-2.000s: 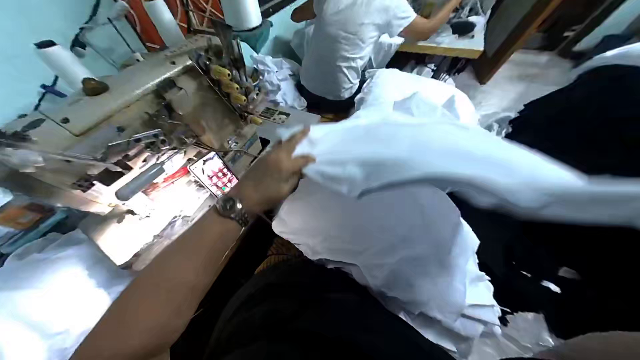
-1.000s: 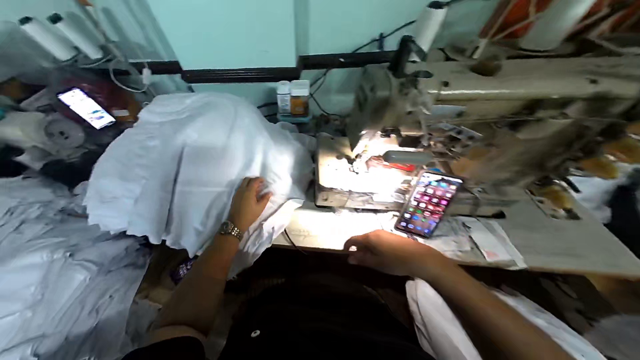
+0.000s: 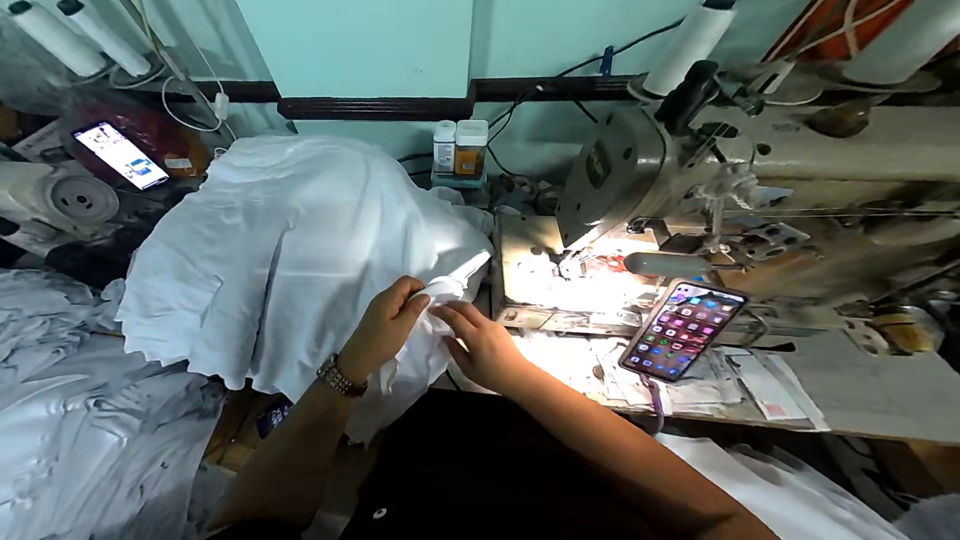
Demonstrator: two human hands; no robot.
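My left hand (image 3: 386, 322), with a metal-banded wristwatch on its wrist, pinches a folded edge of white fabric (image 3: 442, 289) between thumb and fingers. Touching the same edge from the right is my right hand (image 3: 480, 346), its fingertips against the cloth. Both hands are close together in front of a large heap of white cloth (image 3: 322, 217). Just right of them is the lit bed of an industrial sewing machine (image 3: 525, 262), its head (image 3: 611, 172) above. How firmly the right fingers grip is partly hidden.
A smartphone (image 3: 684, 330) with a lit screen leans by the machine, above papers (image 3: 776, 382) on the table. Another lit phone (image 3: 121, 154) lies at the upper left. Two small containers (image 3: 459, 150) stand by the wall. More white garments (image 3: 90, 442) are piled at lower left.
The right hand has moved left from the table edge by the phone to the cloth at my left hand. The view swung away from the co-worker seen two seconds ago.
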